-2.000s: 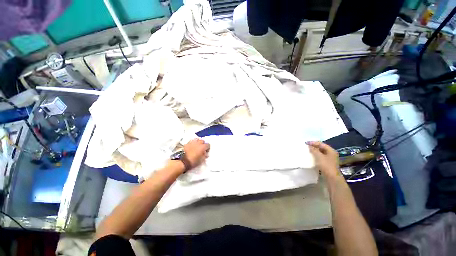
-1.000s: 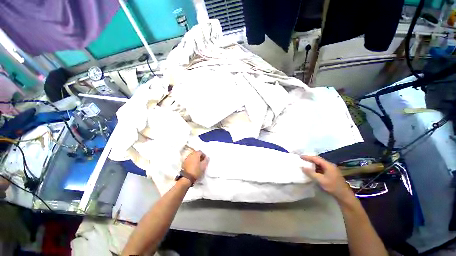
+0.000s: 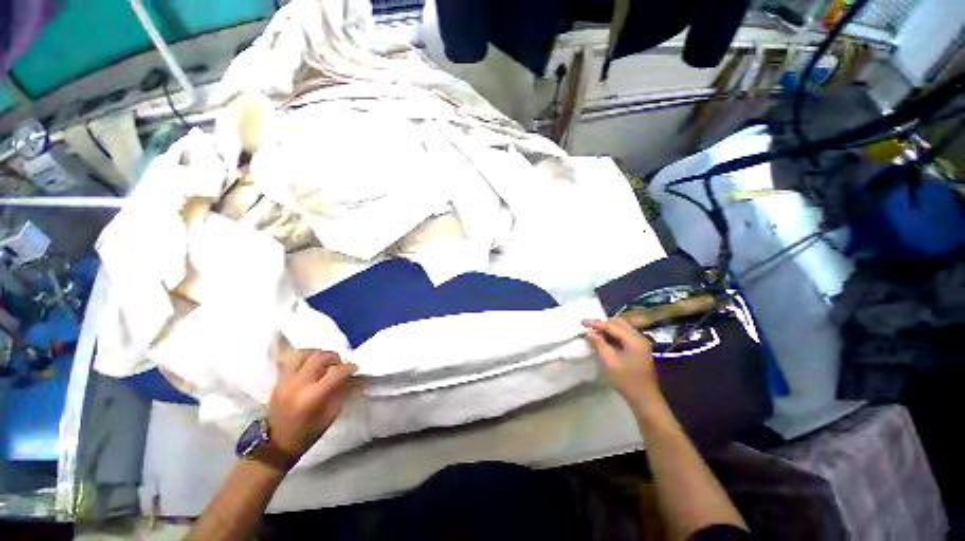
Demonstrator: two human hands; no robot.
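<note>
The cream-white garment lies over the front of the dark-blue padded form, with a long flat panel across the near side and a large crumpled pile behind. My left hand, with a watch on the wrist, grips the panel's left end. My right hand pinches the panel's right end between thumb and fingers. The steam iron with its tan wooden handle rests on the dark pad, just right of my right hand.
The table cover runs along the front edge. A white sheet lies at the right rear. Black hoses hang at the right. Dark garments hang at the back. A metal-framed bay stands at left, a patterned box at lower right.
The view has shifted. The panel's far edge is drawn nearer to me and looks narrower, and more of the blue form shows behind it. Both hands still hold the panel's ends.
</note>
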